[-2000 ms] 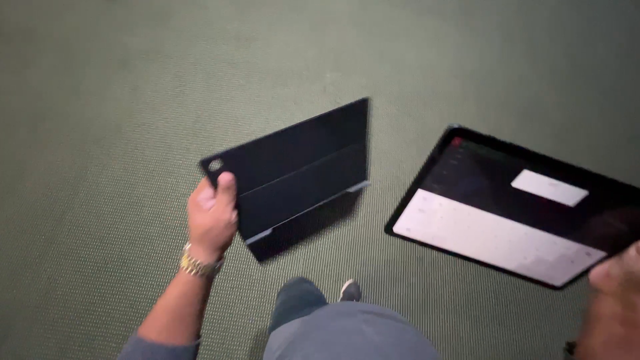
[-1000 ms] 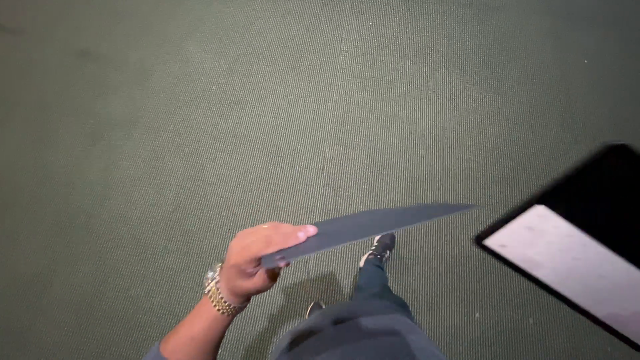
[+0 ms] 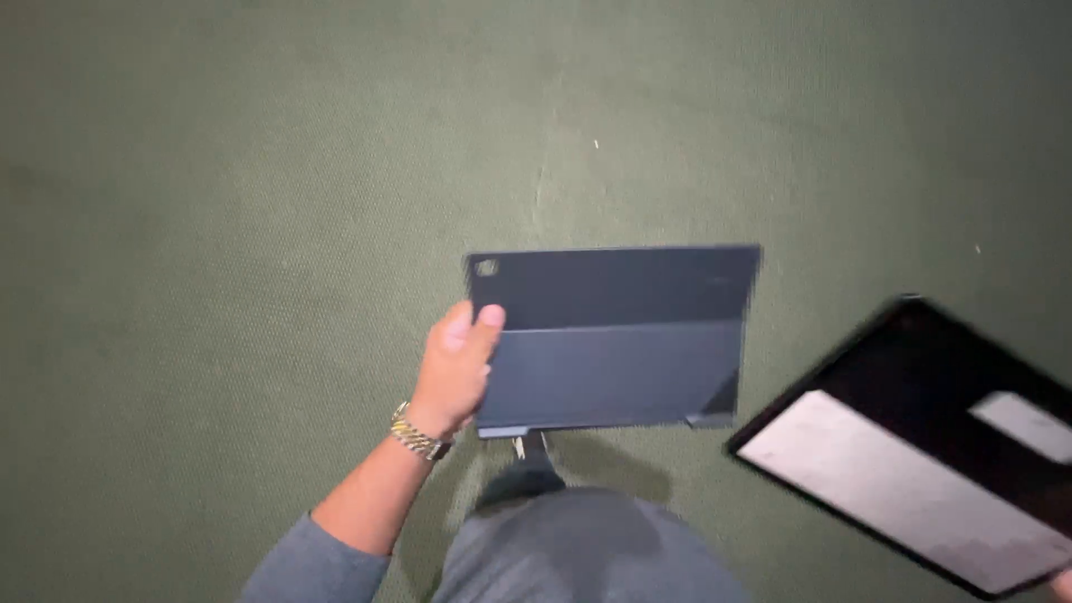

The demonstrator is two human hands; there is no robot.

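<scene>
My left hand (image 3: 456,360), with a metal-banded watch (image 3: 416,433) at the wrist, grips the left edge of a dark blue tablet case (image 3: 620,360). Its thumb lies on the case's face, below a camera cutout in the upper left corner. The case faces me nearly flat, with a fold line across it. At the lower right is a tablet (image 3: 913,494) with a lit screen, tilted and blurred. Only a bit of my right hand (image 3: 1062,584) shows, at the tablet's bottom right corner; its fingers are mostly out of frame.
Green-grey ribbed carpet (image 3: 293,209) lies below, with small pale specks on it. My grey-clad torso (image 3: 586,553) and part of a leg and shoe are at the bottom centre.
A second ago the case was seen almost edge-on; it is now turned with its broad face toward me. My left hand still holds it. More of the tablet is in view than a second ago.
</scene>
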